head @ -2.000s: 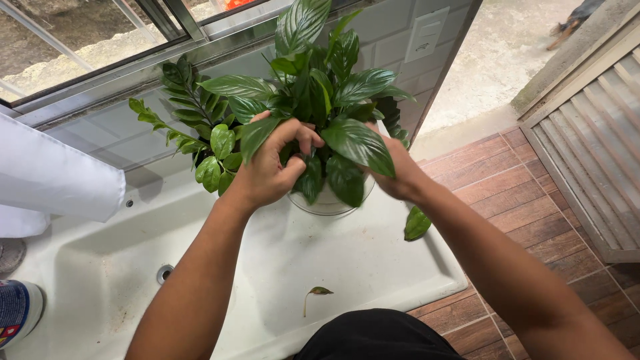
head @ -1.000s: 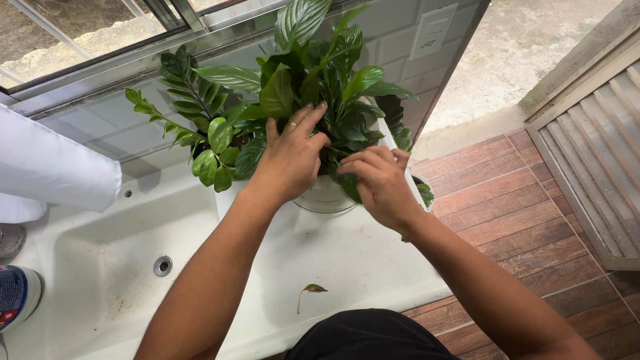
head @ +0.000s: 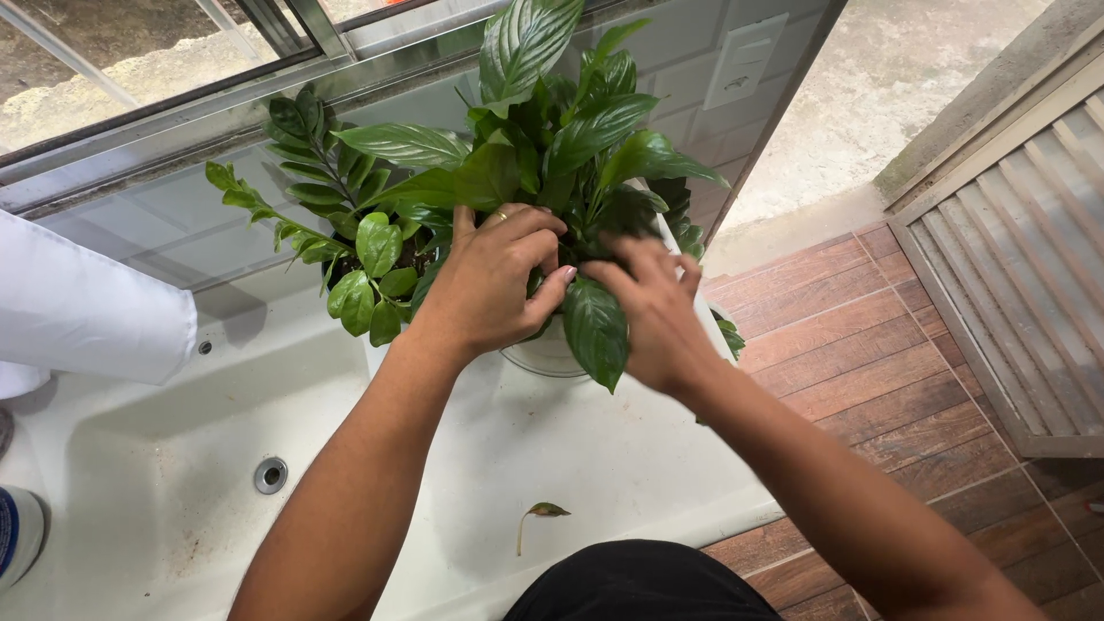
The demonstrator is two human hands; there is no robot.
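Observation:
A leafy peace lily [head: 595, 138] stands in a whitish pot [head: 548, 354] on the white sink's flat part. Among its lower leaves, at the left of the stems, is my left hand [head: 500, 276], fingers bent; what its fingertips touch is hidden. My right hand [head: 655, 302], blurred, is at the right side of the foliage beside a hanging leaf [head: 597, 332]; its grip does not show clearly. A detached yellow-brown leaf with its stalk [head: 545, 511] lies on the sink nearer my body.
A potted ZZ plant [head: 379, 250] stands left of the lily. The sink basin [head: 164, 431] has a metal drain [head: 271, 475]. White cloth [head: 95, 302] and a container [head: 19, 535] are at the left. A louvered door [head: 1018, 276] stands right, beyond the wood-look floor [head: 862, 371].
My hands have shifted among the lily's leaves. A lower leaf now hangs between them, in front of the pot. The detached leaf still lies on the sink.

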